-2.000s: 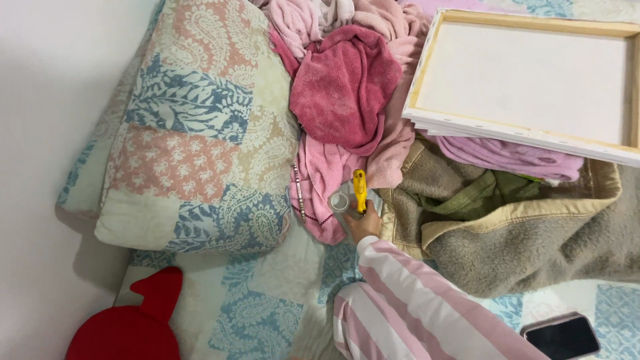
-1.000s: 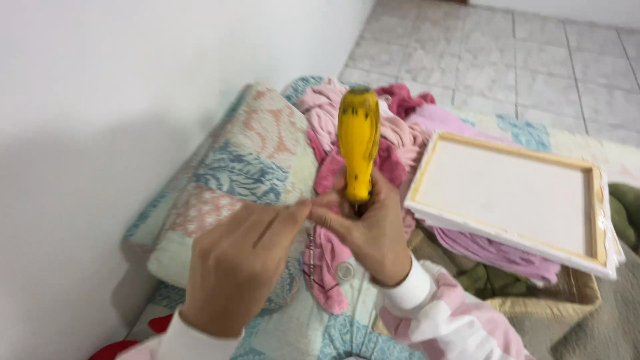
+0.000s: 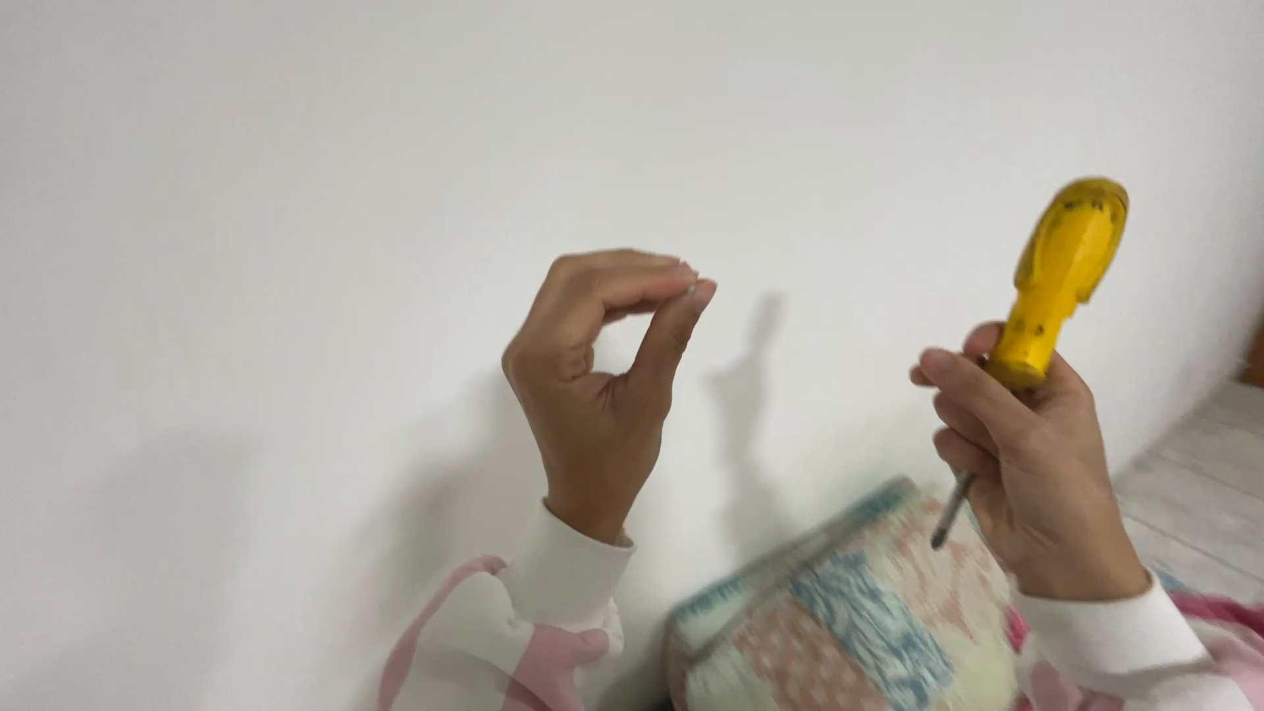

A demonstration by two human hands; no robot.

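Note:
My right hand holds a screwdriver with a yellow handle. The handle points up and to the right, and the metal shaft comes out below my fingers, pointing down. My left hand is raised in front of the white wall, its thumb and index fingertips pinched together. A tiny pale thing shows between those fingertips, too small to identify. The two hands are apart.
A white wall fills most of the view. Below my hands lies a folded patchwork quilt. Pink fabric is at the lower right, beside grey floor tiles.
The view has swung up to the wall. My hands, close together at the screwdriver a second ago, are now apart. Two seconds ago the screwdriver was low over the bed in my right hand.

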